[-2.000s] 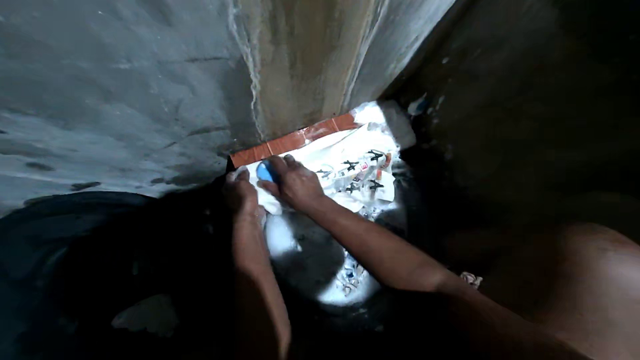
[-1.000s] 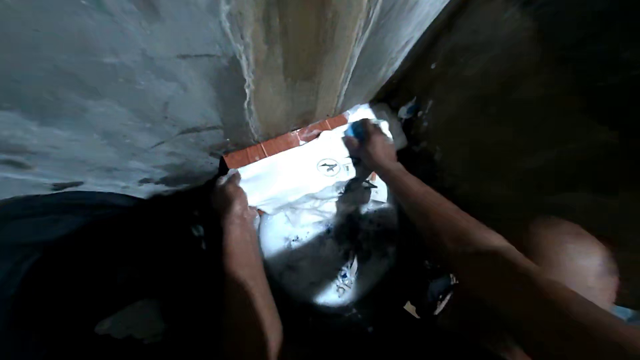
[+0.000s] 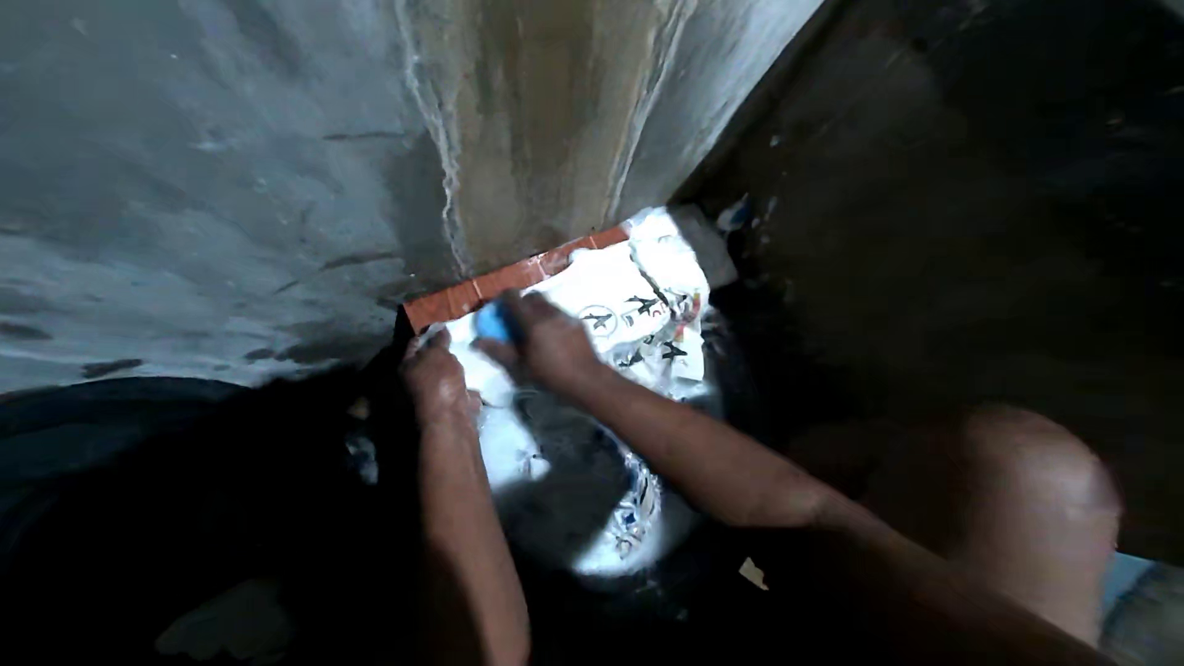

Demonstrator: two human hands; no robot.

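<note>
A wet white cloth with dark printed marks (image 3: pixel 606 287) lies over a ledge of reddish-brown tiles (image 3: pixel 518 275). My left hand (image 3: pixel 439 375) grips the cloth's left end at the ledge's corner. In my right hand (image 3: pixel 546 338) is a blue object (image 3: pixel 494 322), perhaps a brush or a bar of soap, held against the cloth just right of my left hand; blur hides its exact kind. Below the ledge, more white cloth with a dark and coloured pattern (image 3: pixel 634 518) lies in a round basin, partly in shadow.
A stained concrete wall (image 3: pixel 277 166) rises behind the ledge. At the left is the rim of a large dark tub (image 3: pixel 120 384). A grey block (image 3: pixel 703 245) sits at the ledge's right end. My bare knee (image 3: pixel 1036 490) is at the right.
My right hand, at the cloth's right end one second ago, is back near my left hand with the blue object. The cloth, smoother one second ago, is bunched up at the right.
</note>
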